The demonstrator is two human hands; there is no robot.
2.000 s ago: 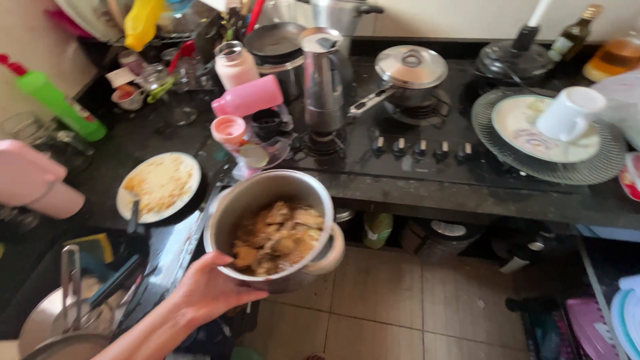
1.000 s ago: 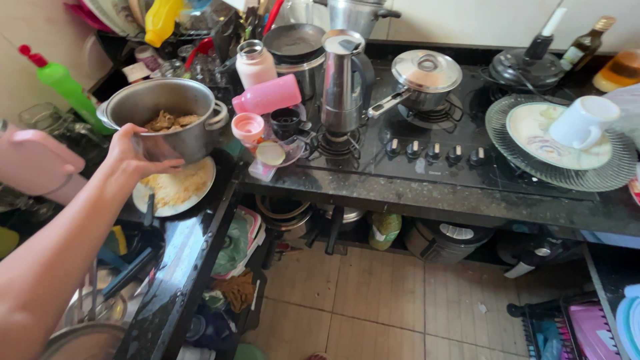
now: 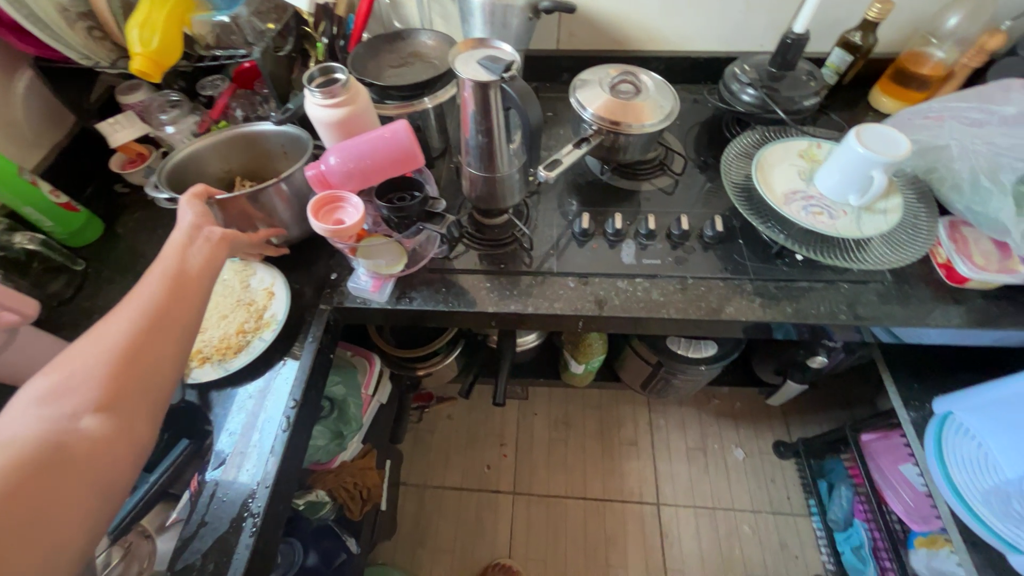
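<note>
My left hand (image 3: 220, 228) is on the near side of a metal cooking pot (image 3: 280, 192), fingers spread along its wall and thumb near the rim. Some brown food (image 3: 245, 183) shows inside the pot. Just below the hand, a white plate (image 3: 282, 298) bears rice-like grains (image 3: 232, 316), partly hidden by my forearm. To the right of the pot are a pale pink bottle (image 3: 340, 108) and a pink bottle (image 3: 372, 156) lying tilted on other items. My right hand is out of view.
A moka pot (image 3: 488, 136) and a lidded saucepan (image 3: 624, 112) stand on the black cooktop (image 3: 560, 236). Further right, a white mug (image 3: 862, 164) rests upside down on stacked plates (image 3: 736, 192). A green bottle (image 3: 48, 200) is at far left. A sink area with utensils (image 3: 152, 488) lies below the rice plate.
My left hand has carried the pot leftward from in front of the counter, over the rice plate, to the back left of the counter beside the bottles. The plate shows more fully now.
</note>
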